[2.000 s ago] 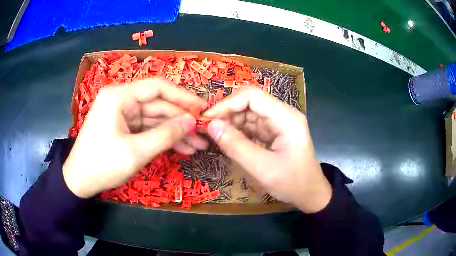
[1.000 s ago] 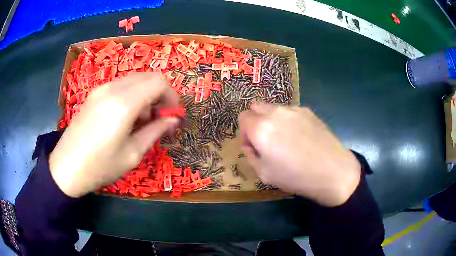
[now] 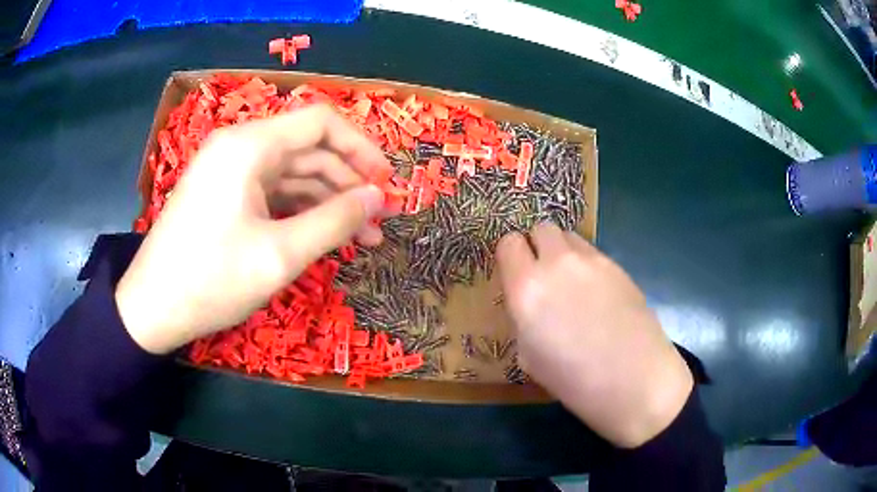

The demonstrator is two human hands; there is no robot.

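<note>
A shallow cardboard tray (image 3: 471, 391) holds red plastic clips (image 3: 279, 336) heaped at the left and along the top. Thin metal screws (image 3: 553, 178) lie in its middle and right part. My left hand (image 3: 255, 221) is over the left of the tray, with a red clip (image 3: 389, 197) between thumb and fingers. My right hand (image 3: 587, 327) is over the right part, fingertips pinched together low among the screws. Whether a screw is between these fingertips is hidden.
A stray red clip (image 3: 289, 48) lies above the tray, near a blue sheet (image 3: 192, 21). A white strip (image 3: 567, 36) borders a green surface (image 3: 740, 58) with red pieces on it. A blue-grey cylinder (image 3: 827, 183) stands at the right edge. A dark sleeve shows at lower right.
The hands were together at a red clip two seconds ago, then parted. Since one second ago, the right hand's fingertips have stayed low over the screws; another red piece shows on the green surface.
</note>
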